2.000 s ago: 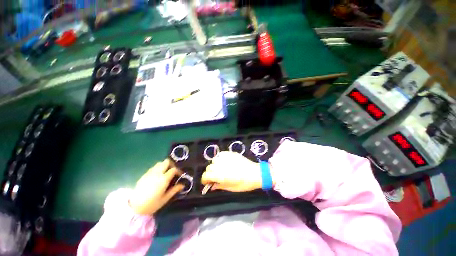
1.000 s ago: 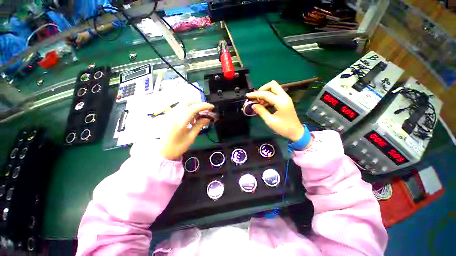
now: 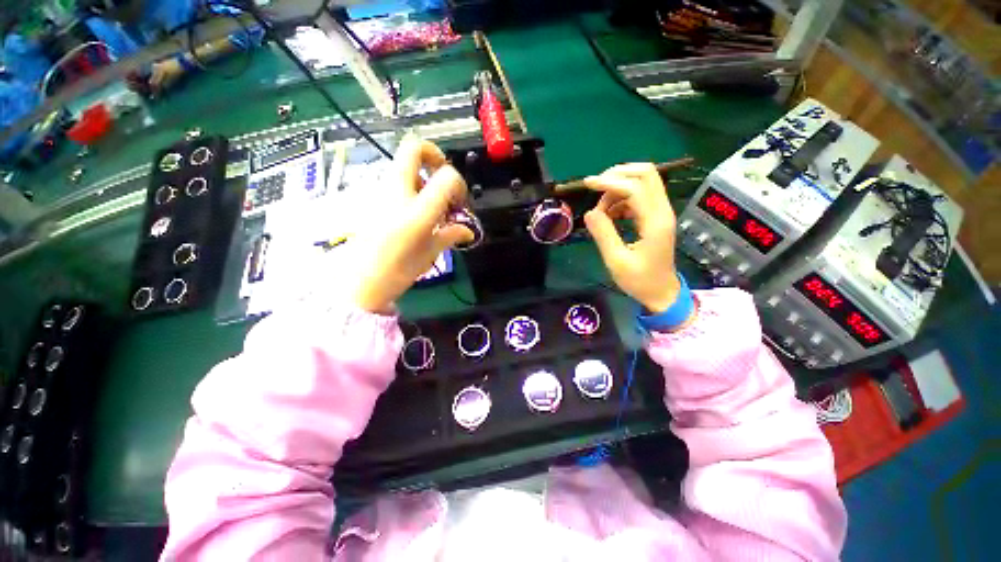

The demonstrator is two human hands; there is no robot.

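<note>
The black test fixture (image 3: 507, 258) stands upright at centre with a red clamp handle (image 3: 496, 126) above it. A round display module (image 3: 550, 221) with a bright rim sits at the fixture's right side. My left hand (image 3: 408, 236) has its thumb and fingers on another round module (image 3: 465, 228) at the left side, partly hidden by them. My right hand (image 3: 640, 239), with a blue wrist band, is just right of the right module, fingers curled but apart, empty. The foam tray (image 3: 527, 436) in front holds several round modules, some lit white or purple, some dark.
Two power supplies (image 3: 757, 181) with red digits and a red box (image 3: 895, 423) are at right. A calculator (image 3: 282, 181), a paper sheet (image 3: 302, 258) and a black cable lie beyond my left arm. More foam trays (image 3: 181, 225) are at left. Blue-clothed people are at upper left.
Both hands moved from the foam tray to the fixture. Over the last second my right hand let go of the right module and moved right; my left hand stayed at the left module.
</note>
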